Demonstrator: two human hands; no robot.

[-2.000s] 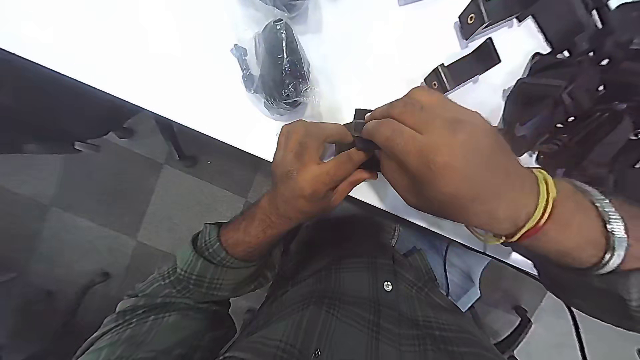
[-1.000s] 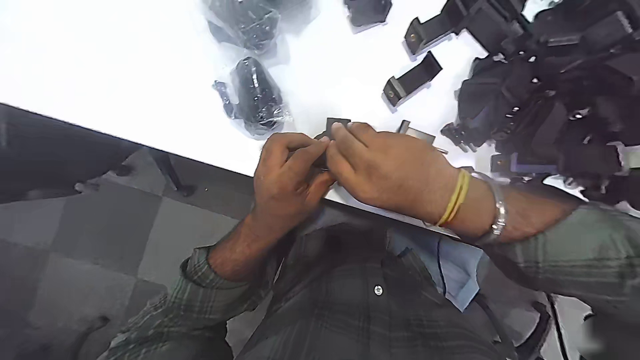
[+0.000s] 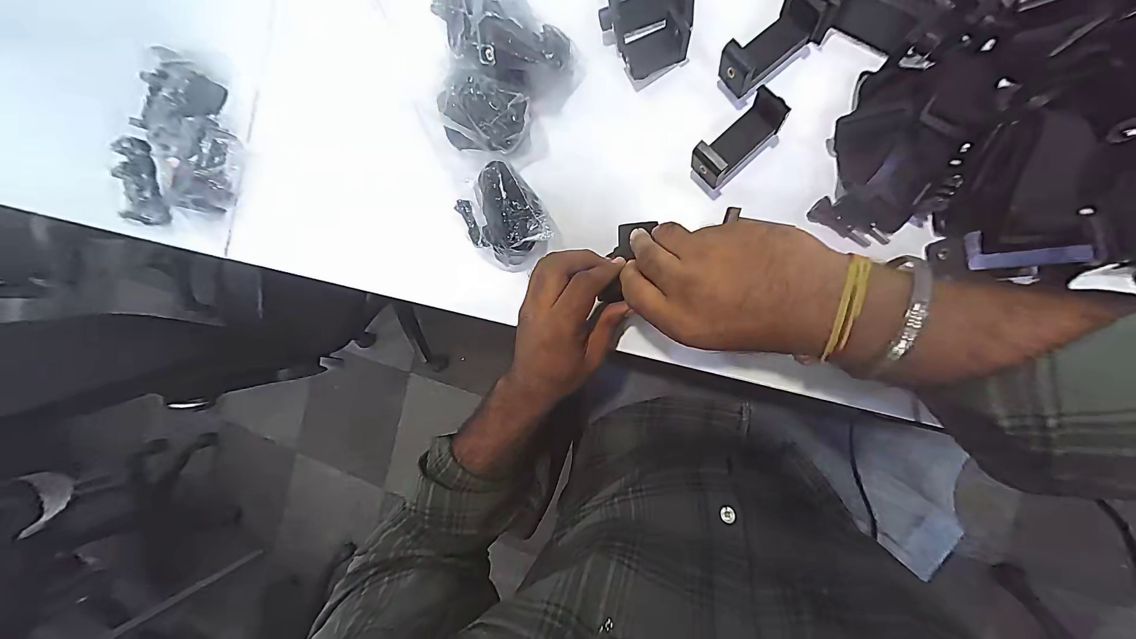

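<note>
Both my hands meet over the front edge of the white table, around a small black plastic part (image 3: 635,238). My left hand (image 3: 561,324) grips its lower left side between thumb and fingers. From the right, my right hand (image 3: 732,284) pinches the same part with thumb and fingertips; most of it is hidden by the fingers. Just behind my right hand, the tip of another dark piece (image 3: 732,215) shows. A black clamp-like bracket (image 3: 741,142) lies farther back, and a black part in a clear plastic bag (image 3: 508,213) rests to the left of the hands.
More bagged black parts (image 3: 488,89) lie farther back, with another bagged group (image 3: 182,133) at the far left. Another bracket (image 3: 772,53) and a black holder (image 3: 652,35) are behind. A large heap of black parts (image 3: 1003,151) covers the right side of the table (image 3: 355,177).
The view has shifted, bringing more of the table's left side into sight. My hands stay together on the small black part, with only slight changes in the fingers.
</note>
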